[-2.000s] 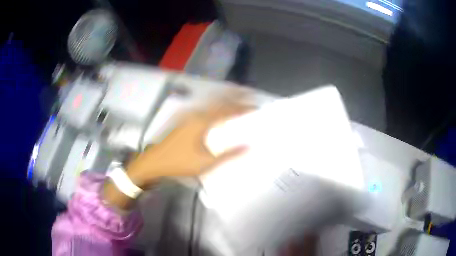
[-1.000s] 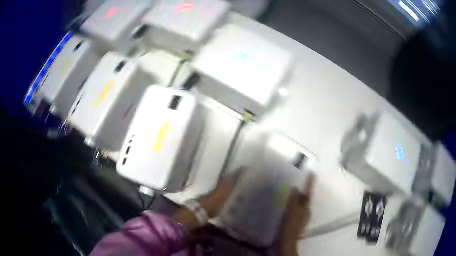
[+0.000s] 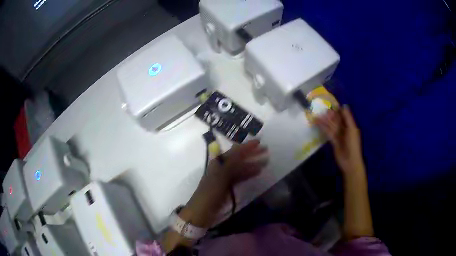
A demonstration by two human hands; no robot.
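Note:
My left hand [image 3: 242, 161], with a white wristband, is over the bench, fingers extended and seemingly empty. A black cable with a yellowish tag [image 3: 214, 149] runs under that arm. My right hand [image 3: 341, 131] is at the bench's right edge, its fingertips at a yellow tape roll [image 3: 320, 104] with a white centre; blur hides whether they grip it. A black panel with white round marks [image 3: 229, 117] lies ahead of my left hand. A white projector unit with a blue ring [image 3: 162, 82] stands left of it, and an unlit white unit [image 3: 292, 62] stands right.
Another white unit [image 3: 242, 20] stands at the far end. Several more stand at lower left, one with a blue ring [image 3: 45, 175] and one with yellow marking [image 3: 107, 220]. Yellow tape [image 3: 307, 147] marks the bench's right edge. A blue curtain [image 3: 400, 100] hangs beyond it.
The view has swung to the bench's right end. The white unit that was between my hands is no longer held. My hands are now apart, the right one at the tape roll.

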